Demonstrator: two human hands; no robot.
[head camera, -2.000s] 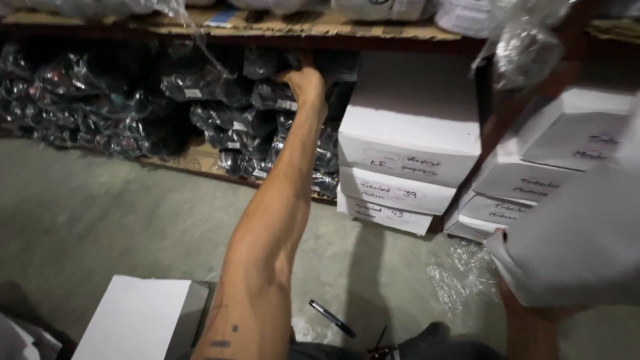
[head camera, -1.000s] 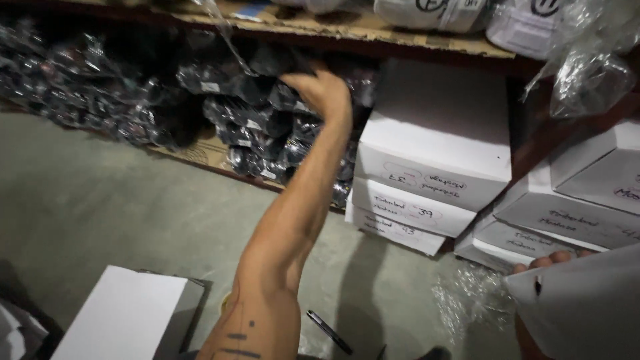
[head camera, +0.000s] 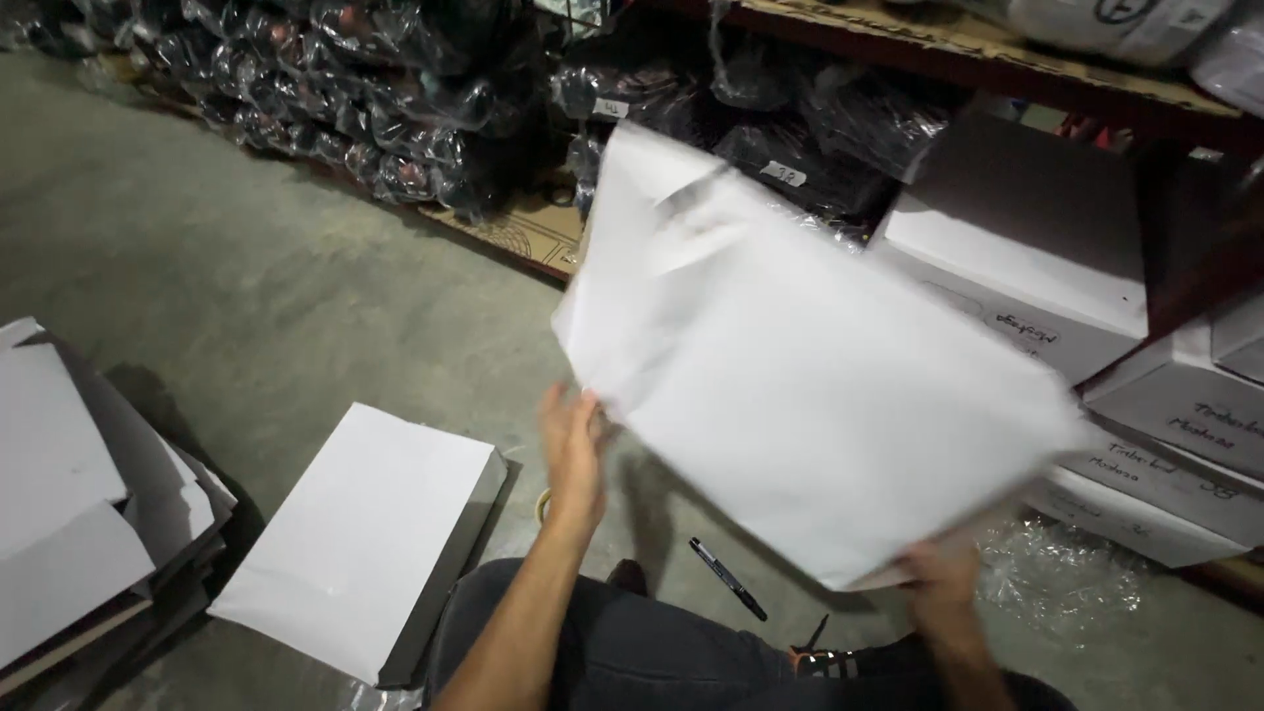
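A large white cardboard piece (head camera: 790, 385), blurred by motion, is held up in front of me, tilted, over the floor and part of the shelf. My right hand (head camera: 943, 583) grips its lower right edge. My left hand (head camera: 578, 444) is at its lower left edge, with fingers raised and touching or very near it; the contact is blurred. Below the cardboard a black marker pen (head camera: 728, 580) lies on the concrete floor. A closed white box (head camera: 360, 538) rests on the floor left of my left arm.
Flattened white cardboard (head camera: 59, 474) is stacked at the far left. Plastic-wrapped dark bundles (head camera: 375, 99) fill the low shelf. White boxes with handwriting (head camera: 1175, 434) stand at the right, near crumpled clear plastic (head camera: 1062, 578). A roll of tape (head camera: 542, 506) lies by my left forearm.
My left hand has come back from the wrapped bundles on the shelf to the white cardboard. The cardboard has moved from the right edge to the middle, in my right hand. The view has turned left.
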